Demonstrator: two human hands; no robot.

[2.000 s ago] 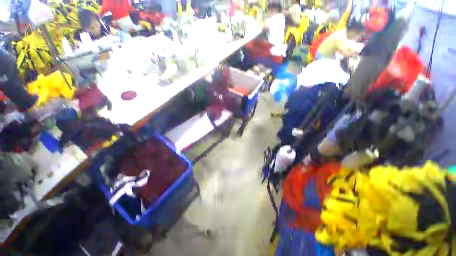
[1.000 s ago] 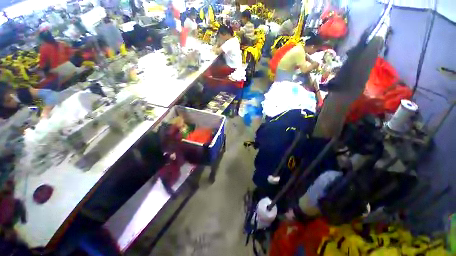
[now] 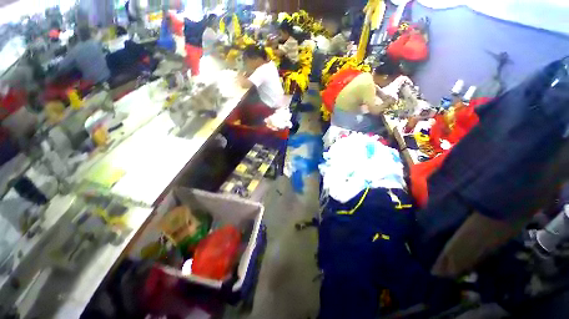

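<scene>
No hand of mine is in the picture. Nearest in front lies a long pile of navy garment pieces [image 3: 362, 249] with yellow edges, right of the aisle. White cut pieces [image 3: 362, 165] with light blue bits lie on its far end. A large dark cloth shape [image 3: 499, 156] fills the right side; what holds it is hidden. A pale-rimmed crate [image 3: 252, 230] at lower left holds a red bundle [image 3: 217, 252] and brown and green items.
A narrow concrete aisle [image 3: 290, 218] runs ahead, with blue plastic [image 3: 304, 156] on it. A long pale machine table [image 3: 150, 165] stands left. Seated people [image 3: 265, 78] work on both sides [image 3: 355, 96]. A patterned bench [image 3: 251, 169] stands beyond the crate.
The view has moved forward along the aisle. The crate and navy pile are nearer. The near blue crate and yellow-and-black pieces have left view, and the dark cloth now covers more of the right side.
</scene>
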